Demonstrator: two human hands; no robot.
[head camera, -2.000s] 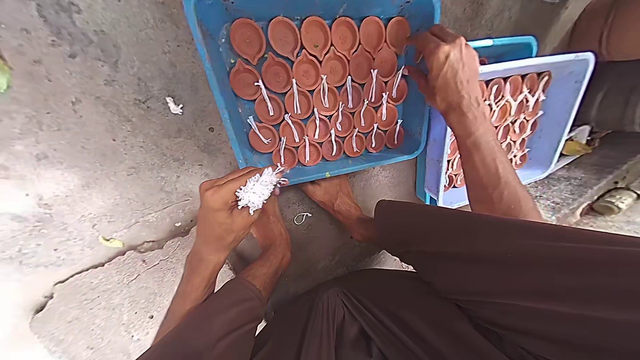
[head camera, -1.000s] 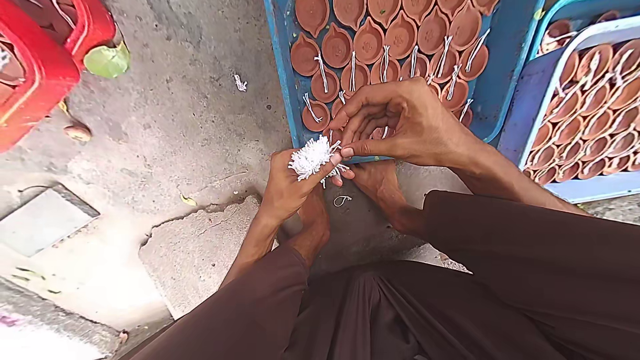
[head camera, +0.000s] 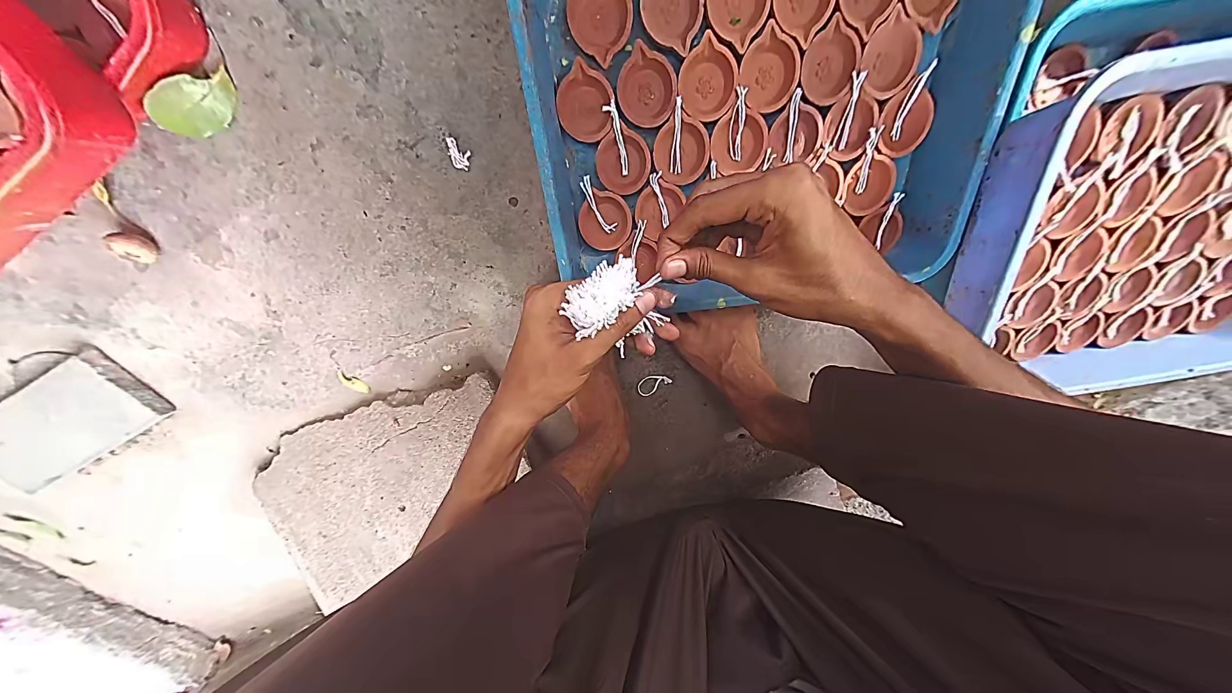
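My left hand (head camera: 568, 351) is closed around a bundle of white cotton wicks (head camera: 603, 297), just off the near edge of a blue plastic tray (head camera: 541, 125). Thumb and forefinger of my right hand (head camera: 770, 241) pinch the end of a wick (head camera: 651, 283) at the side of that bundle. Rows of small clay lamps (head camera: 707, 79) fill much of the tray. The nearer rows have white wicks lying in them, while the farther lamps in view hold none. My right hand hides some of the nearer lamps.
At the right, a pale plastic tray (head camera: 1020, 207) holds more clay lamps with wicks. A red container (head camera: 58, 144) stands at the upper left, by a green leaf (head camera: 192, 102). A loose scrap of wick (head camera: 457, 154) lies on the concrete. My bare feet are beside the blue tray.
My right hand has come from the blue tray's right edge to the wick bundle in my left hand and now pinches a wick there. The view has shifted left.
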